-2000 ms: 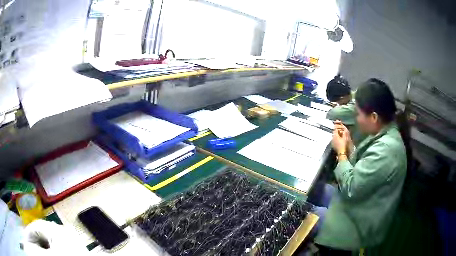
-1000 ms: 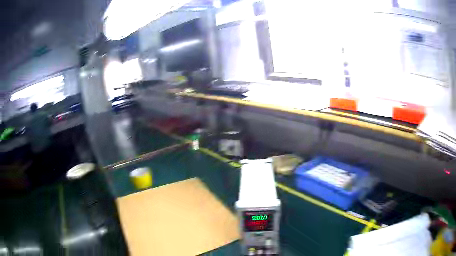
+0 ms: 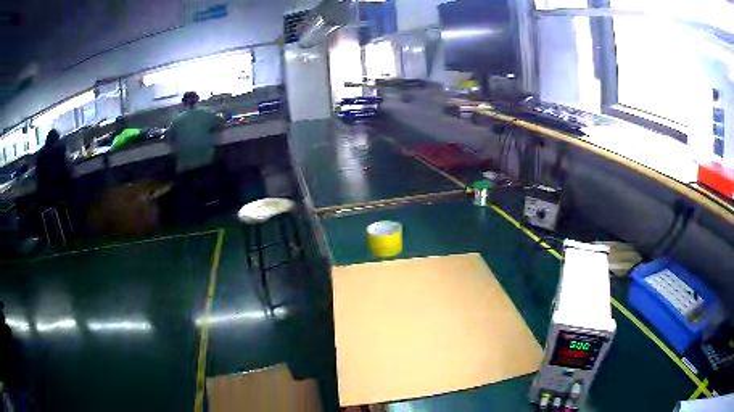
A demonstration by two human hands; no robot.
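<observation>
No hand of mine is in the picture. Nearest in front of me, a light grey power supply (image 3: 581,298) stands upright on the green bench at the lower right, its green and red digits lit and knobs or terminals at its bottom front. A flat tan board or sheet (image 3: 430,326) lies left of it on the bench. A large yellow tape roll (image 3: 385,239) stands just beyond the board's far edge.
A blue box (image 3: 674,302) holds a white item at the right. A small grey box unit (image 3: 542,207) stands by the wall. A round stool (image 3: 267,211) stands on the floor left of the bench. Two people are in the far left background, one in a green top (image 3: 193,138).
My view has swung left, away from the tray of wired pieces and the seated people. Since the last earlier frame, the power supply and board have shifted right in the picture.
</observation>
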